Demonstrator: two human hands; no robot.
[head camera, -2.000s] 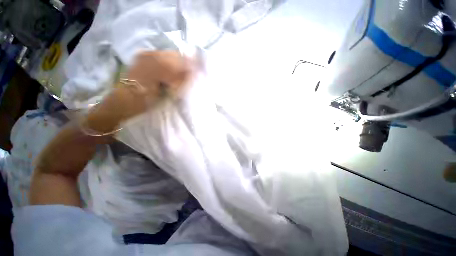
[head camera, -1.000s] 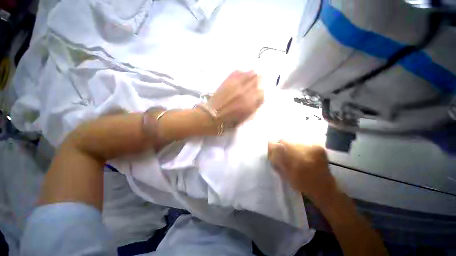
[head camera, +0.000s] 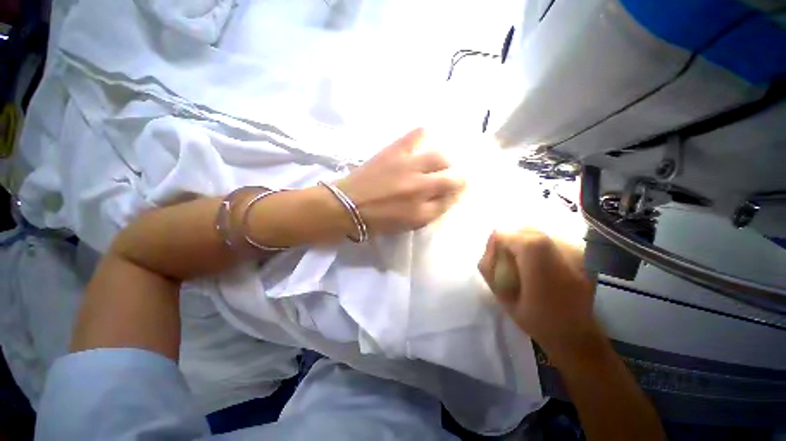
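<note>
A large white garment (head camera: 379, 293) lies in loose folds over the machine bed and hangs over the front edge. My left hand (head camera: 405, 185) rests palm down on it, fingers spread towards the needle area; whether it pinches cloth is lost in glare. My right hand (head camera: 543, 280) is a fist around the brownish-yellow handle of an awl (head camera: 506, 274), just right of the cloth and below the needle area. The awl's spike is not visible in the glare. The needle area (head camera: 552, 164) is small shiny metal under the machine head.
The white machine head with a blue stripe (head camera: 672, 95) fills the upper right. A curved metal rod (head camera: 681, 254) crosses in front of it, with the dark lamp (head camera: 616, 250) behind. A grey ruler strip (head camera: 689, 379) runs along the table front. More white fabric (head camera: 233, 353) lies at lower left.
Since one second ago, the machine head appears larger and closer, and the awl handle now shows in my right fist. Both hands came onto the cloth area after two seconds ago; the garment was spread leftwards.
</note>
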